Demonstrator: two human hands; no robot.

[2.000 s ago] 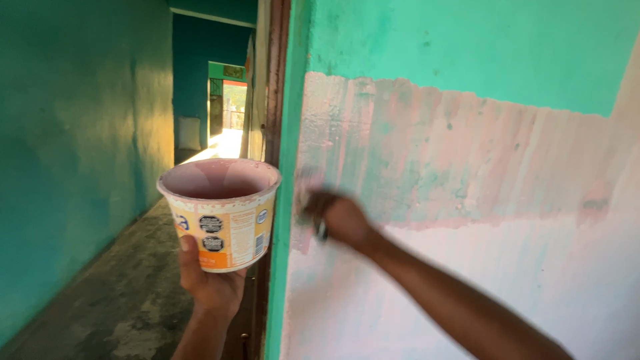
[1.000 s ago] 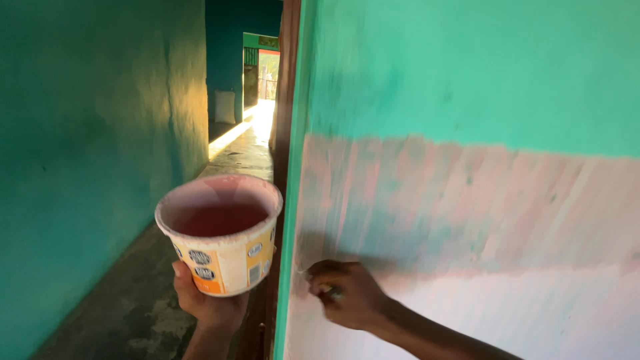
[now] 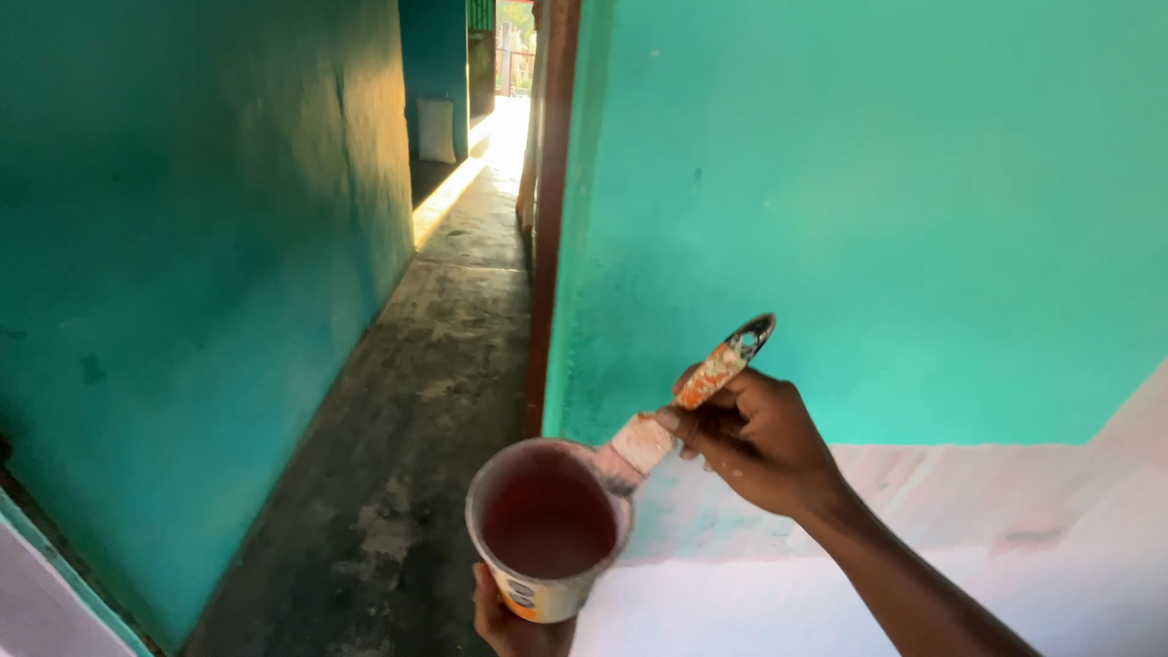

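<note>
My left hand (image 3: 506, 620) holds a plastic tub (image 3: 538, 593) from below, at the bottom middle of the head view. Reddish-pink paint (image 3: 547, 534) lies inside it, and its outside bears printed patches. Up and to the right, my right hand (image 3: 762, 438) grips a paintbrush (image 3: 712, 376) with a worn orange handle and a black, holed end. The brush slants down to the left, its pink-coated bristles at the tub's right rim. Behind it, the wall (image 3: 876, 219) is green above, with thin streaky pink (image 3: 912, 484) and paler pink below.
A brown door frame (image 3: 552, 219) edges the wall beside the tub. To its left, a passage with a worn concrete floor (image 3: 401, 438) runs back to a bright opening. A green wall (image 3: 182, 274) bounds the passage's left side. A white sack-like object (image 3: 436, 130) stands far back.
My right hand has left the pink-streaked wall and brought the brush to the tub's rim. The tub now sits lower in view. The view has shifted, showing more floor and green wall.
</note>
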